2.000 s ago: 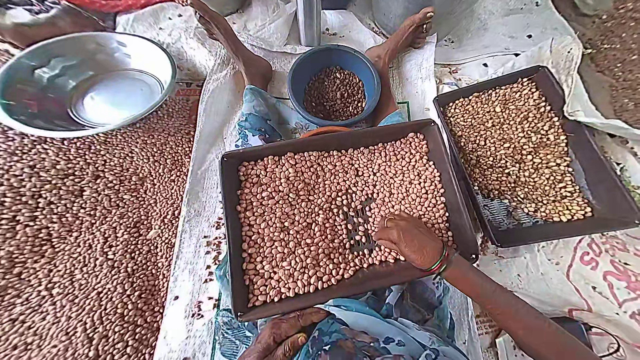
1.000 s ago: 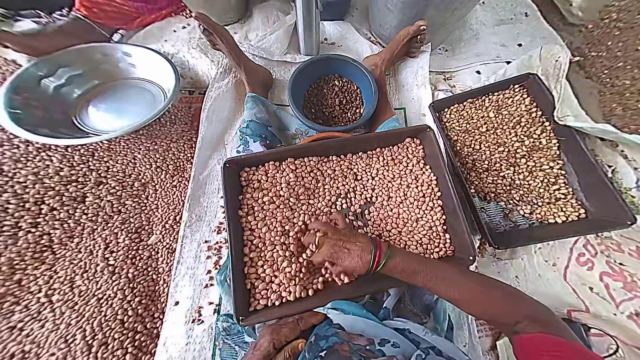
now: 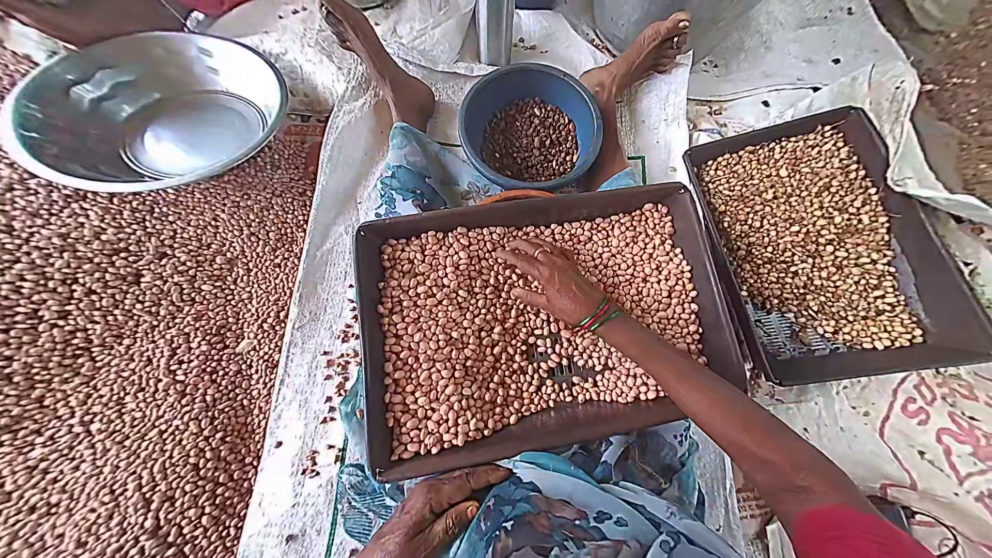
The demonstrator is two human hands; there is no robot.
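Note:
A dark rectangular tray of pinkish shelled peanuts lies across my lap, its slotted bottom showing near the middle. My right hand, with a ring and red and green bangles, rests on the peanuts above those slots, fingers spread; whether any nut is under the fingertips is hidden. Below the tray's near left edge, my left hand lies on the blue floral cloth, fingers loosely curled by the rim, holding nothing visible. Beyond the far edge stands a blue bowl of darker brown nuts or pieces.
A second dark tray with yellowish-brown pieces is at the right. A wide steel basin sits on a large spread of peanuts at the left. White woven sacks cover the ground. Part of another person shows at the top left.
My right hand has moved from the tray's near right part to its near middle, then away from me to the far middle. The bare slotted patch changed shape as nuts shifted. My left hand stays by the rim.

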